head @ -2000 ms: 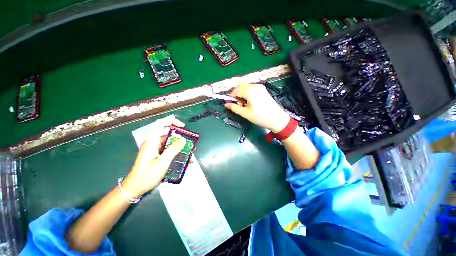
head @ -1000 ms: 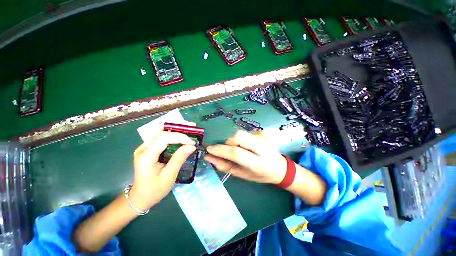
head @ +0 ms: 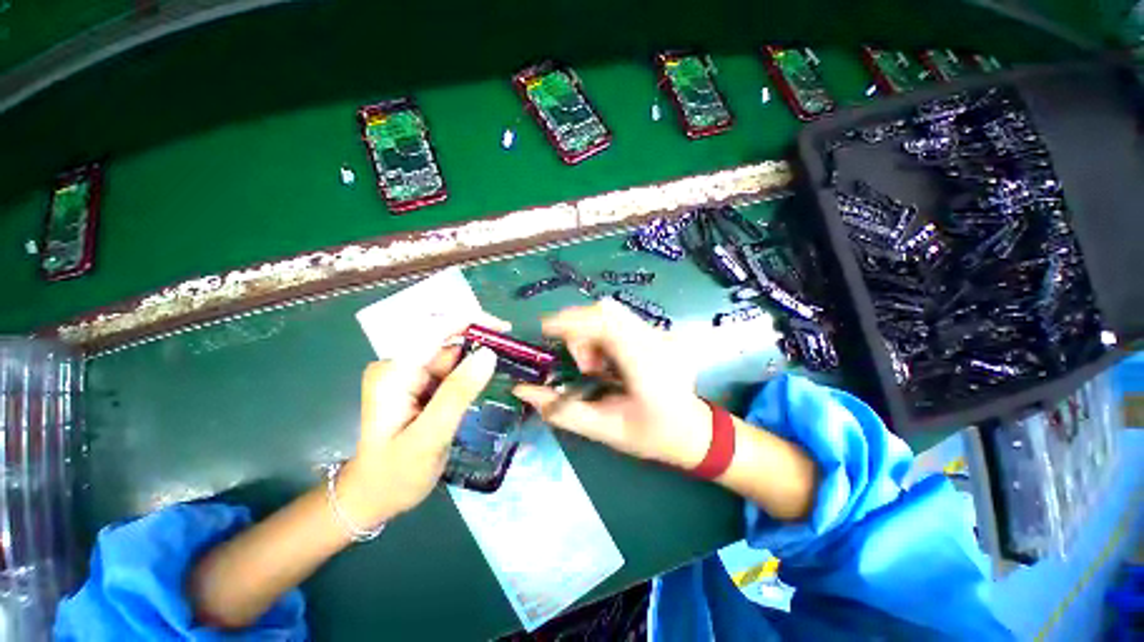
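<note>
A half-built phone (head: 487, 433) with a shiny dark red end is held tilted above a pale sheet (head: 537, 533). My left hand (head: 408, 433) grips its left side, with the thumb on the phone near the red end. My right hand (head: 627, 383) is at the right side of the red end, fingers curled with thumb and fingertips close to the phone's edge. Whether a small part or tool is between those fingers cannot be told. Loose black parts (head: 634, 305) lie on the bench just beyond my right hand.
A large black bin (head: 910, 408) heaped with black parts stands at right, over clear trays (head: 1054, 483). More clear trays (head: 38, 464) are at left. Beyond the worn pale edge strip (head: 414, 257), several phones (head: 402, 157) lie on the green belt with small white pieces beside them.
My right hand has come from the loose parts to the phone. The phone is now tilted, its red end turned towards the right hand. The pale stick seen earlier no longer shows clearly.
</note>
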